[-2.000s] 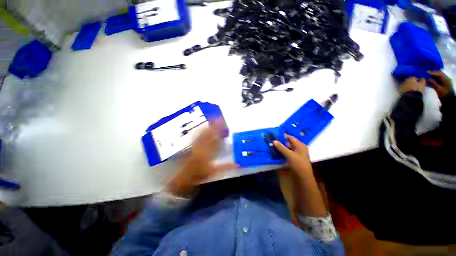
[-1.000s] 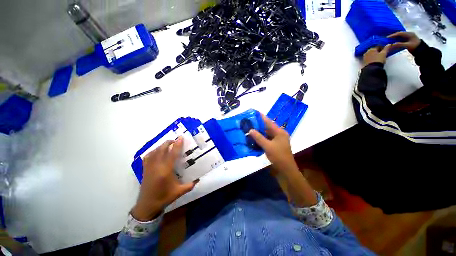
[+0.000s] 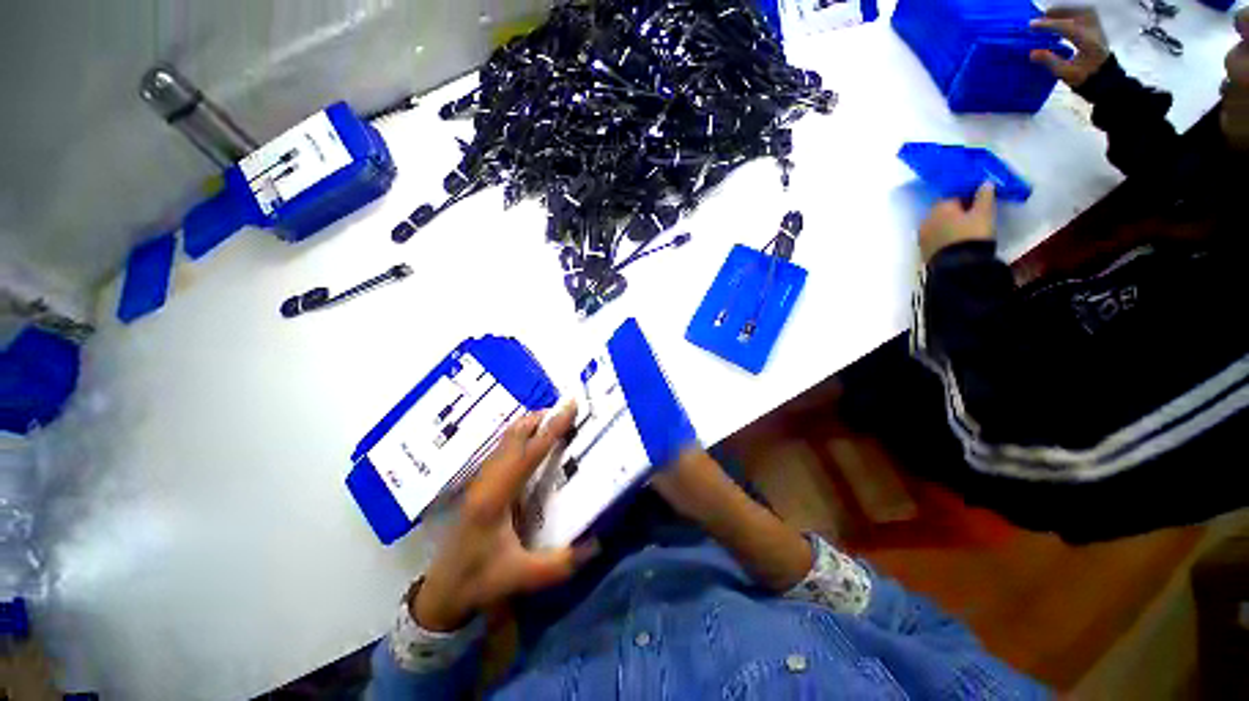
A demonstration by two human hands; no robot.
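Note:
My left hand (image 3: 493, 527) holds the left side of a printed card pack (image 3: 603, 445), white with a cable picture and a blue end, tilted above the table's front edge. My right hand (image 3: 699, 490) is at the pack's right lower side, its fingers mostly hidden behind it. A fanned stack of printed cards (image 3: 445, 425) lies to the left of the pack. A blue insert tray (image 3: 747, 308) lies to the right with a black USB cable (image 3: 784, 247) across it.
A black cable pile (image 3: 644, 110) lies at the back centre, with a single cable (image 3: 345, 292) to its left. A second printed stack (image 3: 315, 171) and a metal flask (image 3: 195, 112) stand near the wall. At the right, a neighbouring person's hand (image 3: 959, 223) holds a blue tray beside an empty-tray stack (image 3: 973, 55).
The white printed card now covers the blue tray between my hands. The pack has been lifted and tilted off the table. The neighbour's hands have moved apart, one with a blue tray.

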